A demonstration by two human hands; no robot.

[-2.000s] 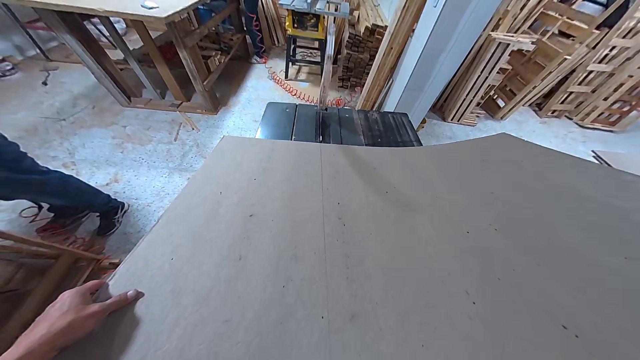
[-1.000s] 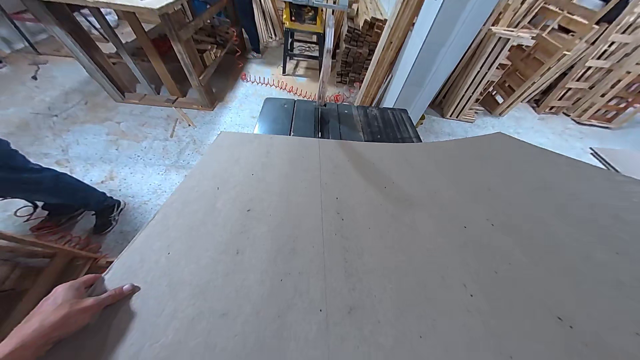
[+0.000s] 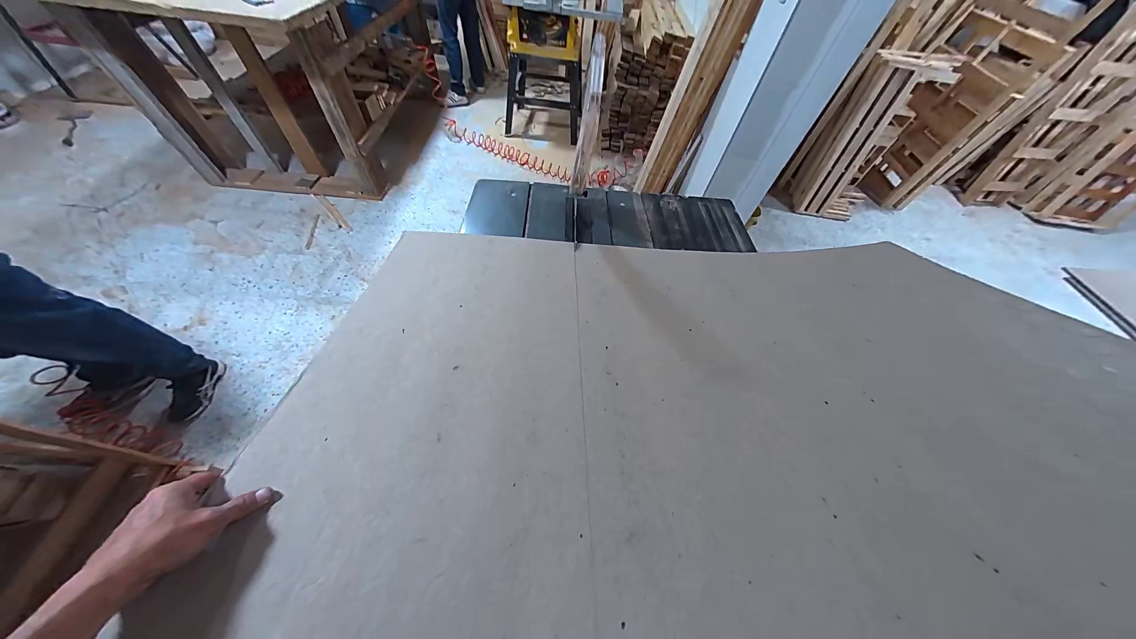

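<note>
A large sheet of grey-brown board (image 3: 710, 426) fills the lower view, with a thin straight line running down its length. My left hand (image 3: 177, 524) grips the sheet's left edge, thumb on top and fingers at or under the edge. The far edge of the sheet lies over a black table-saw top (image 3: 626, 217), where the line meets a dark slot. My right hand is out of view.
A wooden workbench (image 3: 302, 98) stands at the back left. A person's leg (image 3: 98, 328) is at the left, above a wooden frame (image 3: 80, 497). Red coiled hose (image 3: 515, 155) lies behind the saw. Wooden frames (image 3: 887, 115) lean at the right, beyond a pale column (image 3: 781, 98).
</note>
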